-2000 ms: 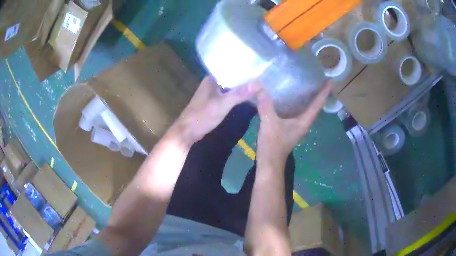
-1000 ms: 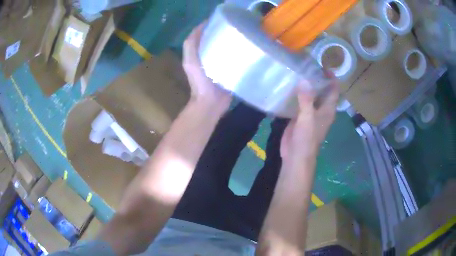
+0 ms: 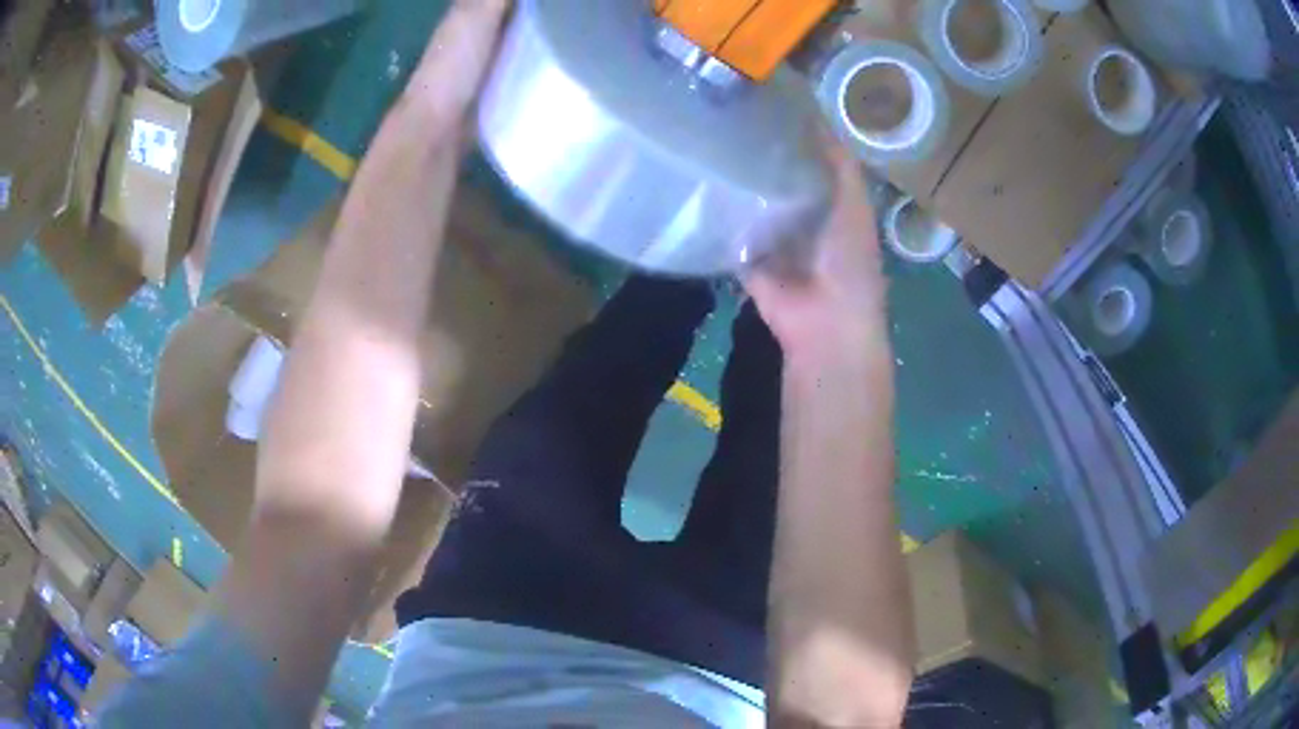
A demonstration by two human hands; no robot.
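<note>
A wide roll of clear film (image 3: 627, 164) is at the top centre, around the end of the orange shaft (image 3: 748, 26). The shaft's silver metal end shows in the roll's core. My left hand (image 3: 463, 50) is on the roll's upper left side, partly cut off by the top edge of the picture. My right hand (image 3: 819, 271) grips the roll's lower right side, with fingers along its face. Both hands are bare, and some fingers are hidden by the roll.
Several film rolls (image 3: 883, 100) stand on cardboard at the upper right, with more on the floor below. An open cardboard box (image 3: 200, 385) with white cores (image 3: 254, 387) is at the left. A silver frame rail (image 3: 1061, 385) runs down the right. Another box (image 3: 969, 605) is at the lower right.
My left hand has moved from under the roll up its left side. My right hand has shifted along its right side. The roll now sits squarer on the shaft end, whose metal tip shows more.
</note>
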